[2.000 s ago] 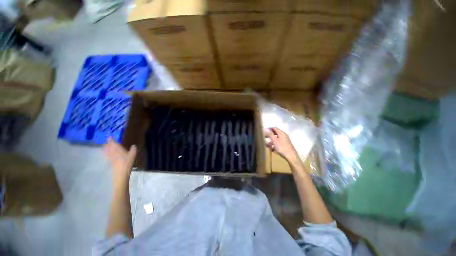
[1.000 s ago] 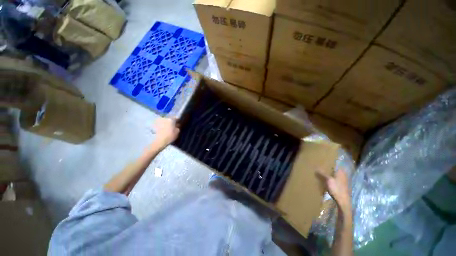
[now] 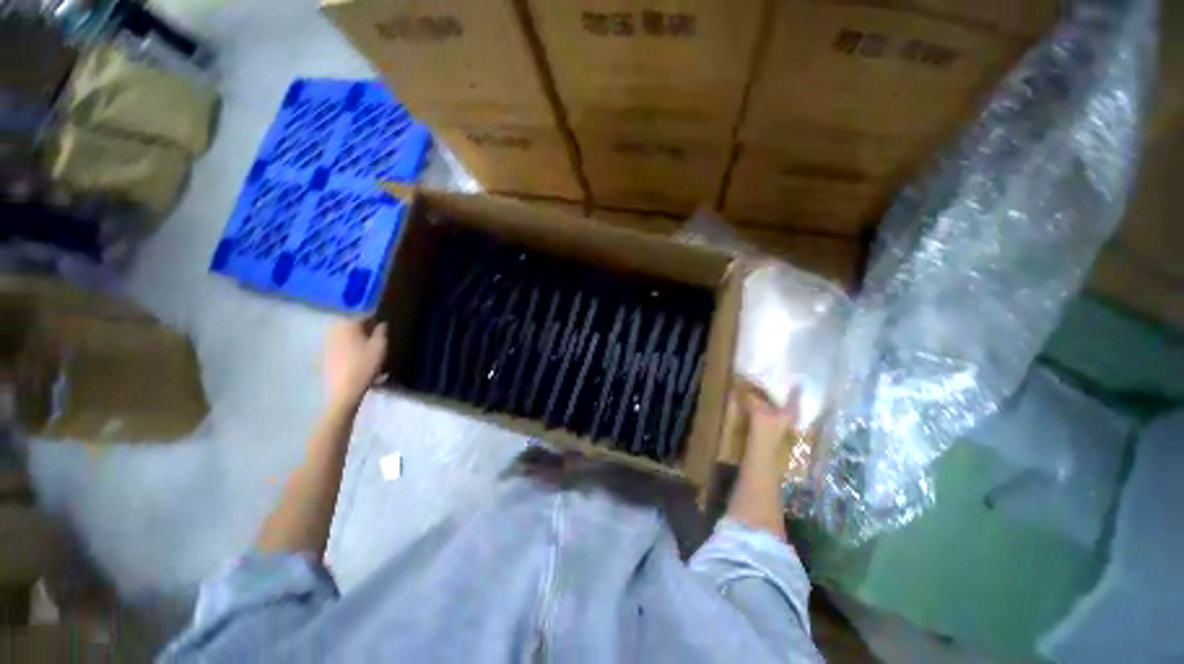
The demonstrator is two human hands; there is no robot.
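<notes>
An open brown carton stands in front of me, slightly turned. Rows of dark thin solar panels stand on edge inside it. My left hand holds the carton's left side near the front corner. My right hand is at the carton's right side, by the folded-down flap. Its fingers are blurred, and their grip cannot be told. No panel is in either hand.
Large brown cartons with dark print stand behind. Crumpled clear film hangs at right, above a green bundle. A white translucent sheet lies right of the carton. A blue pallet, brown carton and tan sacks are at left.
The view has swung back from its tilt. The right flap, raised a second ago, is folded down outside. My right hand has moved in close to the right side; my left hand stays at the left side.
</notes>
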